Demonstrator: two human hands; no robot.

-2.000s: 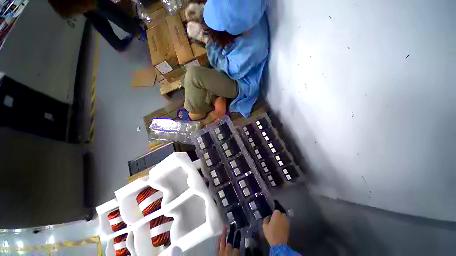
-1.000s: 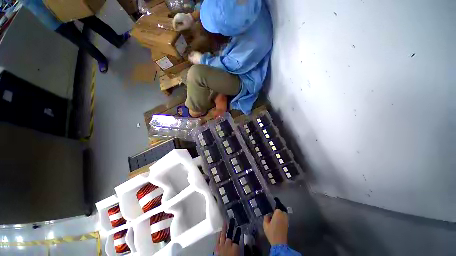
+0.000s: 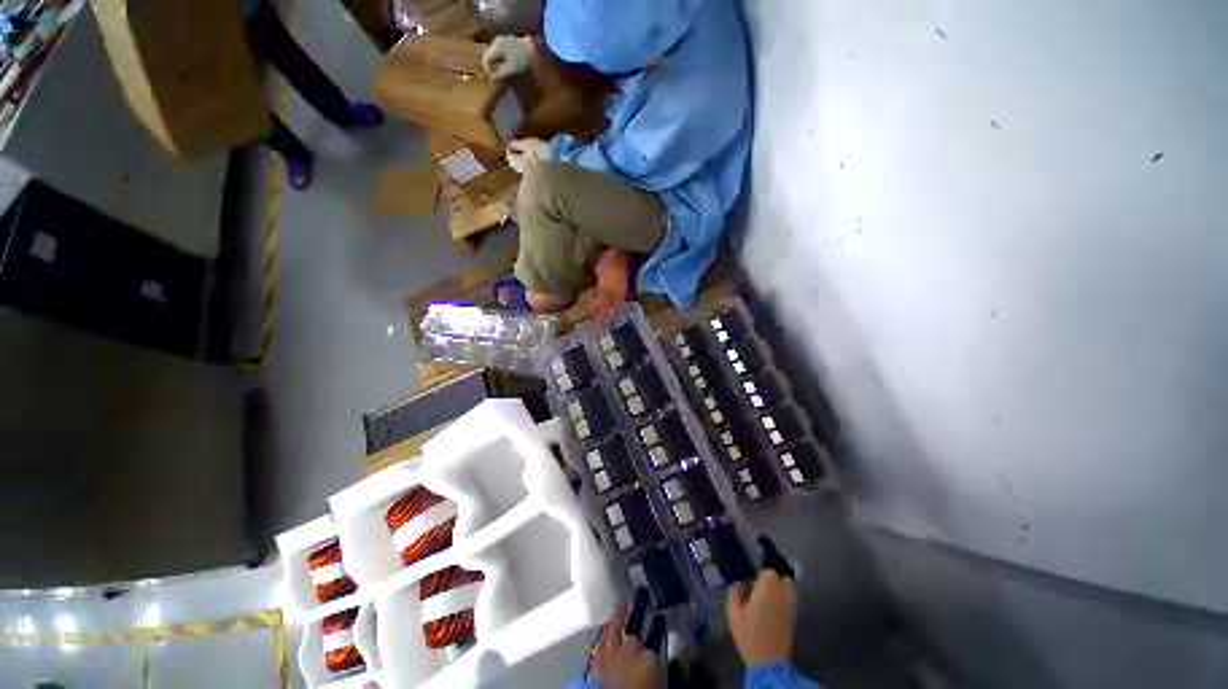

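A clear blister tray (image 3: 649,451) holds two rows of black blocks with white labels. My left hand (image 3: 626,657) is at the tray's near end, lower left, with black coverings on fingers. My right hand (image 3: 764,619) is at the tray's near right corner, a black-covered finger along its edge. Both hands appear to hold the near edge; the fingertips under it are hidden. A second tray of black blocks (image 3: 743,393) lies beyond, to the right. A white foam tray (image 3: 546,579) with red-brown wound rings (image 3: 422,525) in some pockets is to the left.
A seated person in a blue smock (image 3: 687,162) handles cardboard cartons (image 3: 445,84) ahead. Another person carries a large carton (image 3: 182,67) at upper left. An empty clear tray (image 3: 485,337) and a dark tray (image 3: 428,411) lie behind the foam tray. A white wall (image 3: 1024,269) bounds the right.
The walking person's carton has come further into view at upper left. The seated person's hands and carton have shifted. My hands stay at the tray's near end; the whole view has shifted slightly.
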